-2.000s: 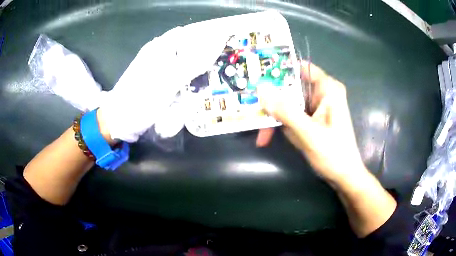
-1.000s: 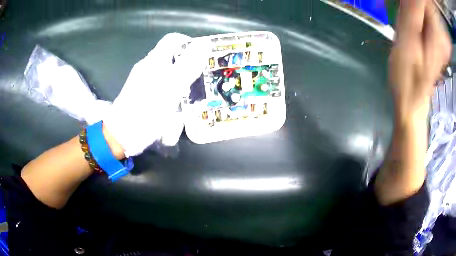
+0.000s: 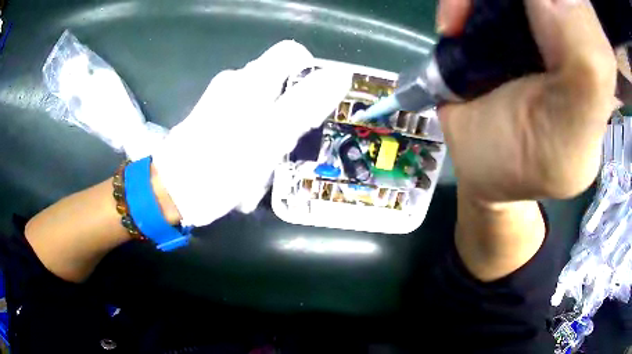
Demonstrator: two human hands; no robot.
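The open white power strip housing point(image 3: 346, 220) lies on the dark green surface, its inside facing up. A green circuit board point(image 3: 405, 166), a yellow block point(image 3: 385, 153) and brass contact strips show in it. My left hand point(image 3: 235, 131), in a white glove, holds the housing by its left side and covers that part. My bare right hand point(image 3: 527, 124) grips a thick black dispenser point(image 3: 478, 59) with a pale blue-grey tapered nozzle. The nozzle tip is over the upper middle of the housing, near a red wire; I cannot tell if it touches.
A clear plastic bag point(image 3: 93, 97) with white contents lies left of my gloved hand. More clear-wrapped items point(image 3: 603, 228) are heaped at the right edge. The glossy dark green surface point(image 3: 208, 276) has a curved edge at the back.
My right hand has come in from the upper right and now holds the black dispenser over the housing. The housing has shifted right and slightly down and turned a little, still in my left hand.
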